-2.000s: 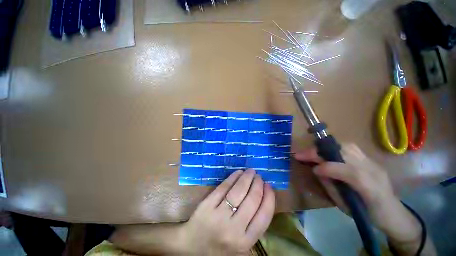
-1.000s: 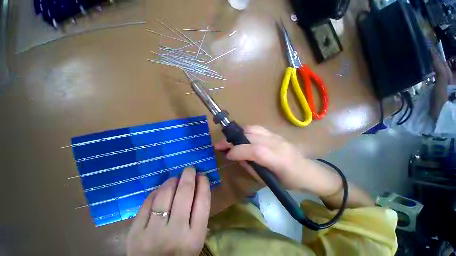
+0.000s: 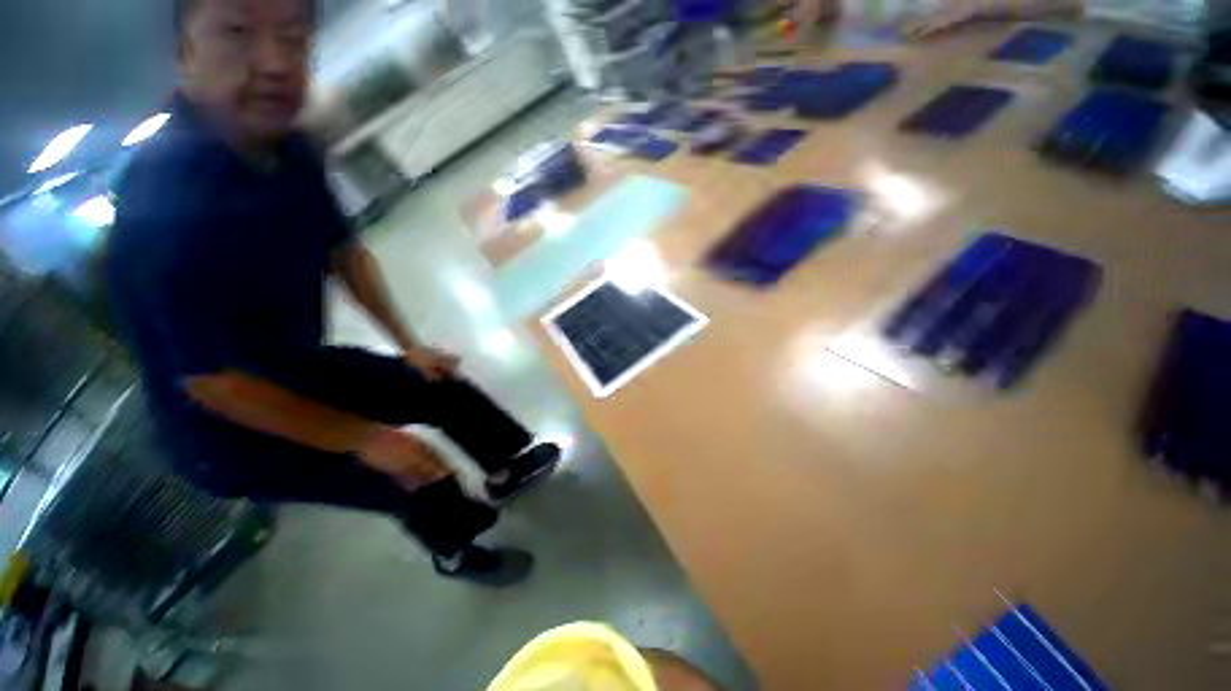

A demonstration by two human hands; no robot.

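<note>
The corner of the blue solar cell (image 3: 1015, 659) shows at the bottom right edge of the picture, flat on the brown table (image 3: 756, 513), with thin pale ribbon ends sticking out past its edge. The rest of the cell is cut off. My left hand is out of the picture; only a yellow sleeve (image 3: 574, 661) and a bit of arm show at the bottom. My right hand and the soldering iron are out of the picture too.
Blurred dark blue cell stacks (image 3: 996, 304) lie across the table. A white-bordered dark panel (image 3: 621, 331) and a pale green sheet (image 3: 594, 243) lie by the left table edge. A person in dark clothes (image 3: 257, 297) sits left of the table, beyond the floor gap.
The view has swung left and up, away from the work. Both hands, the iron, the scissors and the loose ribbon pile have left the picture; the seated person has come into view.
</note>
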